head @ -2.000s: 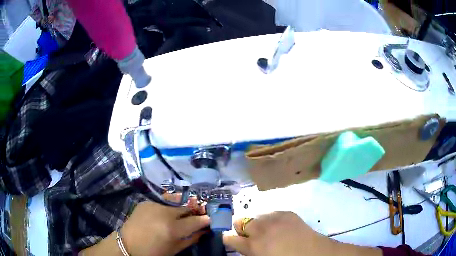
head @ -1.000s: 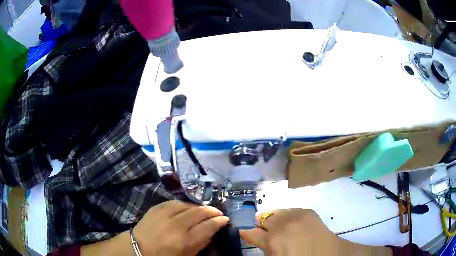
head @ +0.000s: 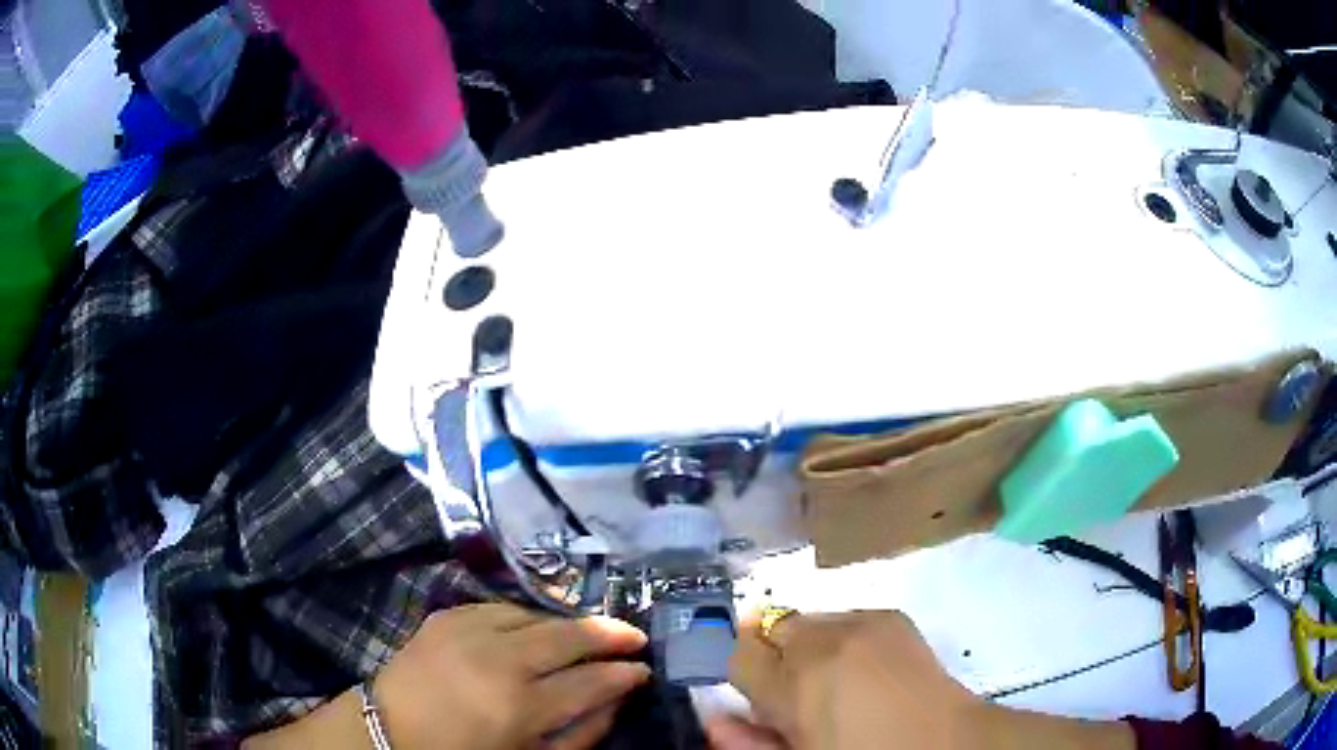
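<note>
The white sewing machine head [head: 689, 279] fills the middle. Its needle end is above my hands; the needle tip is hidden. The grey cylindrical attachment [head: 694, 637] hangs between my hands. My left hand [head: 506, 677] lies left of it, fingers pressed on black cloth [head: 656, 718] at the presser foot. My right hand [head: 843, 677], with a ring, is right of the attachment, fingers bent at the black cloth's right edge; whether it grips the cloth is hidden. The plaid panel [head: 315, 550] spreads left of the needle, with black fabric [head: 279, 322] behind it.
A pink tube [head: 374, 81] stands over the needle end. Cardboard [head: 909, 491] with a mint piece [head: 1088, 472] is on the machine front. Orange-handled snips [head: 1180, 623], a black cord [head: 1114, 569] and yellow-green scissors [head: 1315, 645] lie at right. A green bag [head: 32, 249] is far left.
The view has shifted, moving the machine around in the picture. My right fingers have moved lower and curl more beside the attachment; my left hand stays flat on the cloth.
</note>
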